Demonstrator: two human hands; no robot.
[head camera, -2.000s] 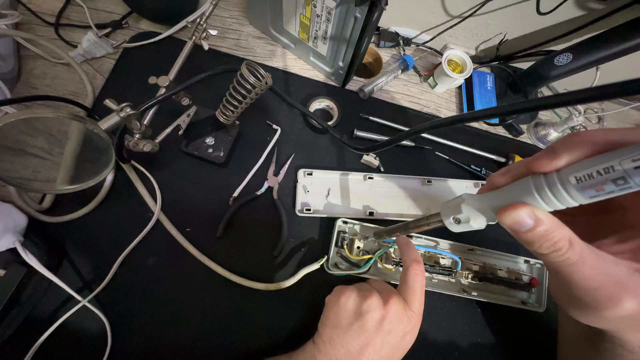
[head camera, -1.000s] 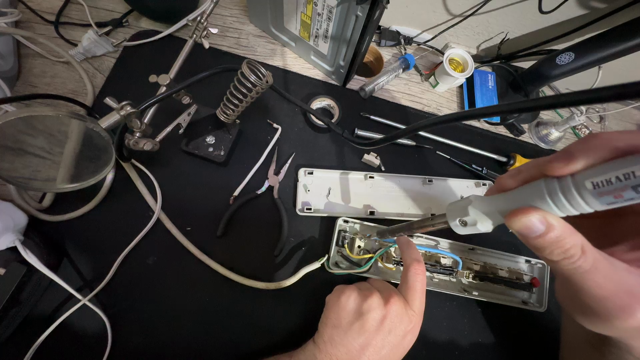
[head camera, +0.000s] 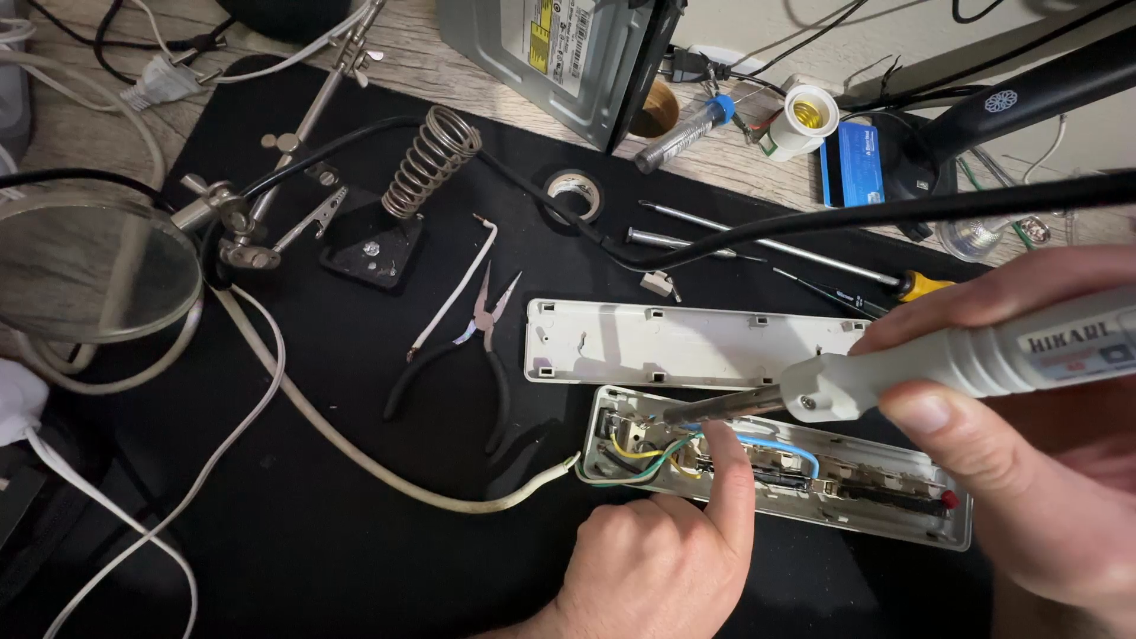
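Note:
My right hand holds a white Hikari soldering iron, its metal barrel reaching down over the left end of an open power strip housing. The iron's tip is hard to make out among the wires there. My left hand has its index finger stretched onto the blue wire inside the housing, with the other fingers curled. Yellow and green wires bend near the left end, where a white sheathed cable enters. Just behind lies the white plastic cover, inner side up.
Left of the housing are needle-nose pliers, a white wire piece, a spring iron stand and a helping-hands magnifier. Screwdrivers, a tape roll and a solder tube lie behind. The iron's black cord crosses above the mat.
Both hands stay nearly where they were, the left index finger still on the blue wire. The soldering iron has shifted only slightly over the housing's left end.

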